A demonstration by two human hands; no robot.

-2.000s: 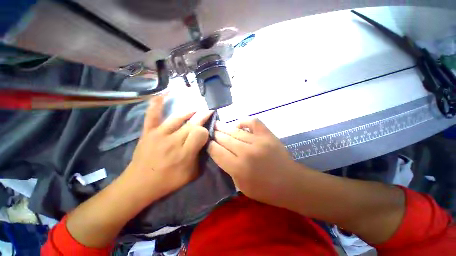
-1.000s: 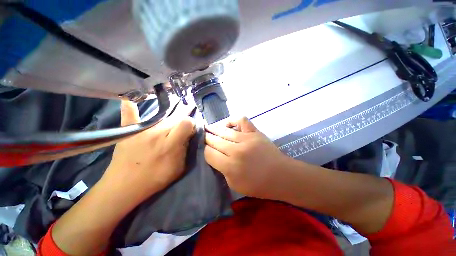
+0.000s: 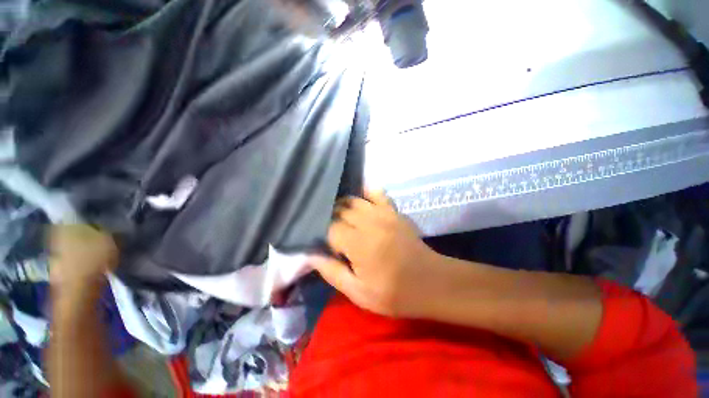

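Note:
A large dark grey fabric panel (image 3: 241, 179) spreads in folds from the needle area down to the table's front edge and to the left. Its lower edge shows a light grey-white strip (image 3: 233, 281). My right hand (image 3: 381, 253) holds the panel's right edge at the front of the table. My left hand (image 3: 82, 253) is at the far left, blurred, at the fabric's lower left; its grip cannot be made out. The dark grey cylindrical attachment (image 3: 406, 35) stands at the top beside the brightly lit needle area. A small white tab (image 3: 172, 194) lies on the dark fabric.
The white machine table (image 3: 497, 85) has a printed ruler scale (image 3: 544, 171) along its front edge. Part of the black scissors (image 3: 672, 35) shows at the top right corner. Mixed light and dark fabric pieces (image 3: 253, 346) lie heaped below, left of my red-clothed lap.
My left hand has moved from the needle area to the far left. My right hand has come down towards the table's front edge. The dark panel is spread out; the view has shifted.

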